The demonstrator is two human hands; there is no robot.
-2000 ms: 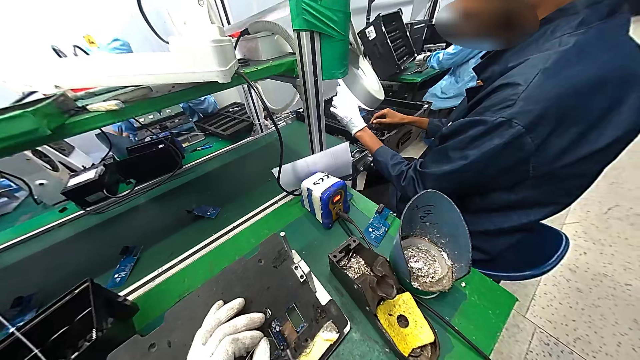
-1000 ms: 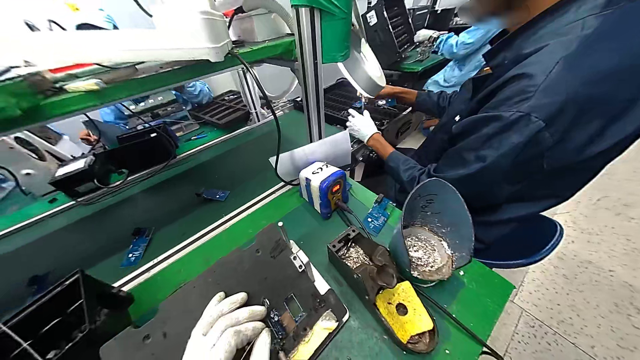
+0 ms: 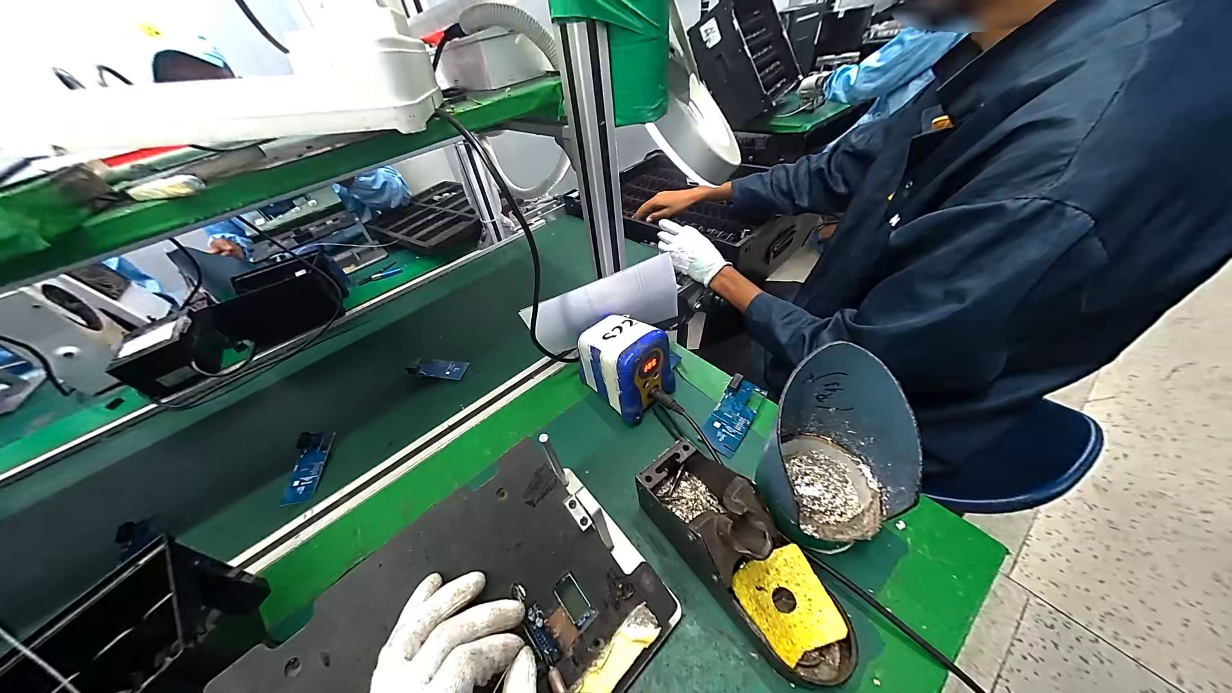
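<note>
At the bottom of the head view, my left hand [image 3: 452, 635], in a pale knit glove, lies over a black fixture plate [image 3: 423, 544]. Its bent fingers are beside a small blue circuit board [image 3: 544, 633] set in the plate; whether they grip anything is hidden. A cutout [image 3: 574, 599] and a yellow strip [image 3: 621, 654] are right of that board. My right hand is not in view. Farther right stands a soldering iron holder [image 3: 707, 520] with a yellow sponge [image 3: 789, 602]. Behind it is a soldering station [image 3: 626, 366] with a lit display.
A cut-open dark container [image 3: 847, 433] holds metallic scraps beside the holder. Blue circuit boards lie near the station [image 3: 733, 419] and in the green channel [image 3: 308, 470] [image 3: 443, 370]. A black bin [image 3: 125, 616] stands lower left. A co-worker [image 3: 962, 221] reaches into a black tray at right.
The co-worker's gloved hand has moved away from the white ring-shaped lamp and down toward the tray's near edge. My left hand stays over the plate. The board in the channel has shifted rightward in view.
</note>
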